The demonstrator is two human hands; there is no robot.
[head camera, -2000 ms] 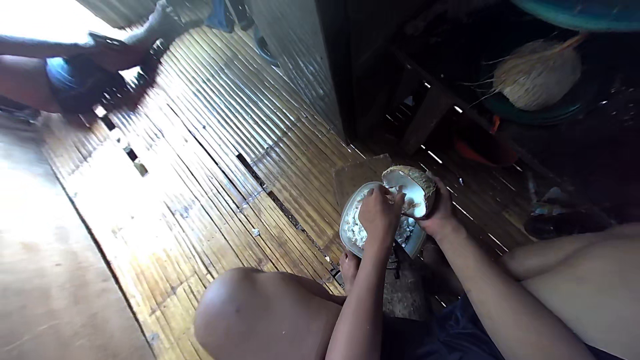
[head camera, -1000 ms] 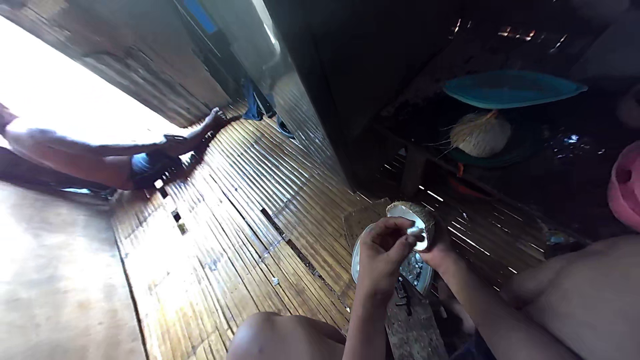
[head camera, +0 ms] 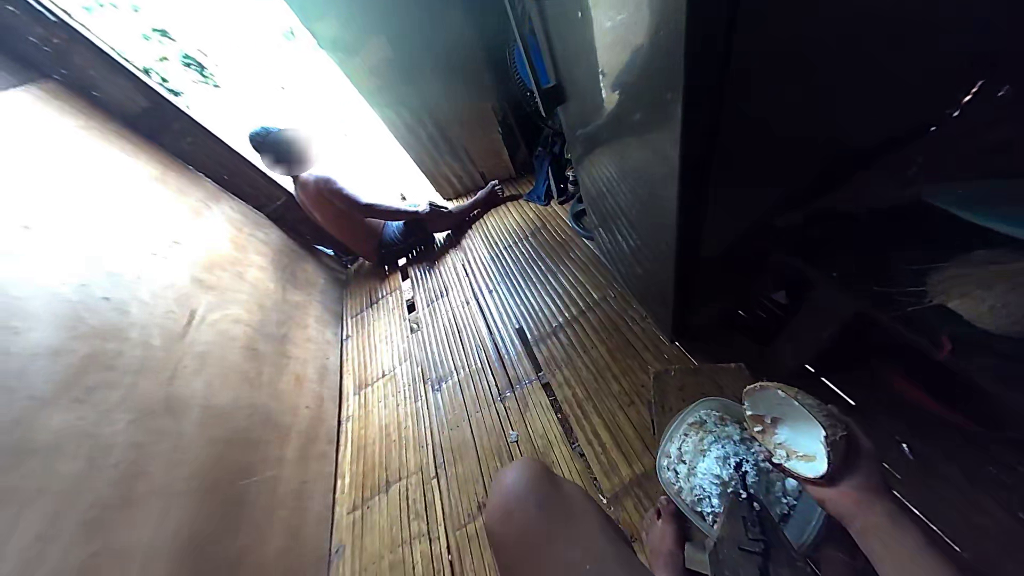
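My right hand (head camera: 860,472) holds a half coconut shell (head camera: 788,432) by its outside, the opening tilted to the left. White meat lines part of the shell and brown patches show inside. Beside and below it, a clear plastic container (head camera: 666,464) holds a heap of grated coconut (head camera: 708,460). A wooden board with a dark metal piece at its tip, likely a coconut grater (head camera: 748,520), reaches over the container from the bottom edge. My left hand is out of view.
A person (head camera: 344,208) sits at the bright doorway, legs stretched over the slatted bamboo floor (head camera: 456,384). A plywood panel (head camera: 176,360) stands at the left and a metal sheet wall (head camera: 624,160) at centre right. A husked coconut (head camera: 980,292) lies in the dark at the right, below a teal basin (head camera: 980,204).
My left hand, earlier at the coconut's opening, has left the view. My right hand still holds the half shell. The view has swung up and to the left.
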